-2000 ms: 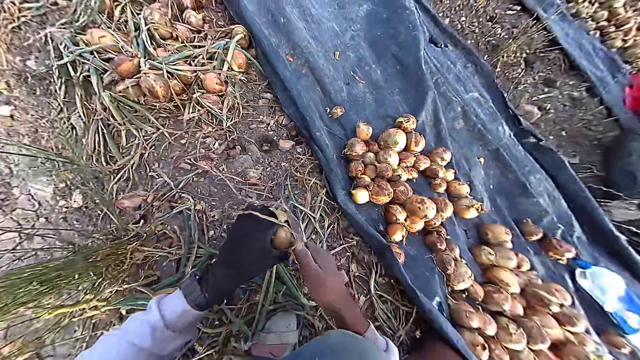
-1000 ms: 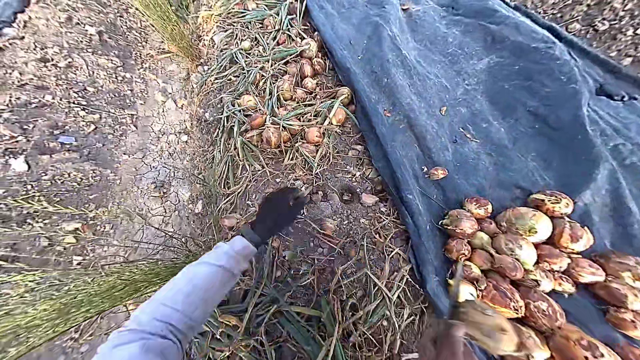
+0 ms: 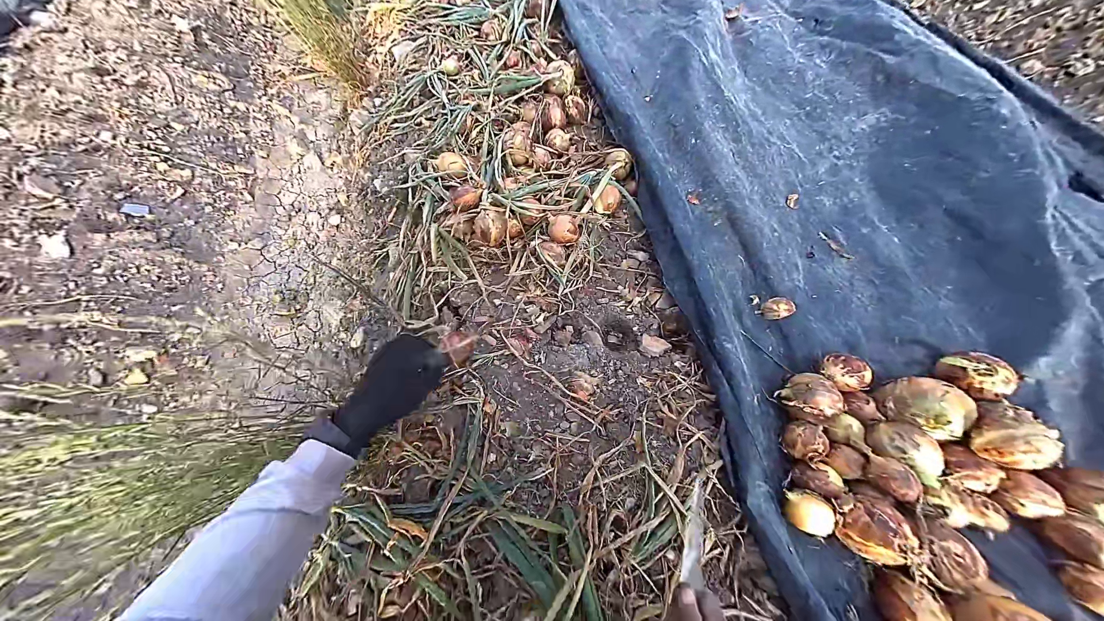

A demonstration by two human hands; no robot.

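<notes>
My left hand (image 3: 392,388), in a dark glove, reaches over the soil at centre left. A small reddish-brown onion (image 3: 458,347) lies right at its fingertips; whether the fingers grip it is hidden. At the bottom edge my bare right hand (image 3: 693,604) shows only its fingers, closed on a knife, whose blade (image 3: 693,535) points up and away. To its right, trimmed onions (image 3: 897,483) are heaped on a dark fabric sheet (image 3: 845,216). Farther off, onions with their leaves (image 3: 517,172) lie on the ground beside the sheet's left edge.
Cut green and dry onion leaves (image 3: 526,543) cover the soil below and right of my left hand. Tall grass (image 3: 129,492) leans in from the left over cracked, stony ground (image 3: 285,250). A single small onion piece (image 3: 777,308) rests on the sheet above the heap.
Two seconds ago my left hand held an onion close to my right hand; now the hands are far apart. Since one second ago my left glove has moved left and down. The view has shifted.
</notes>
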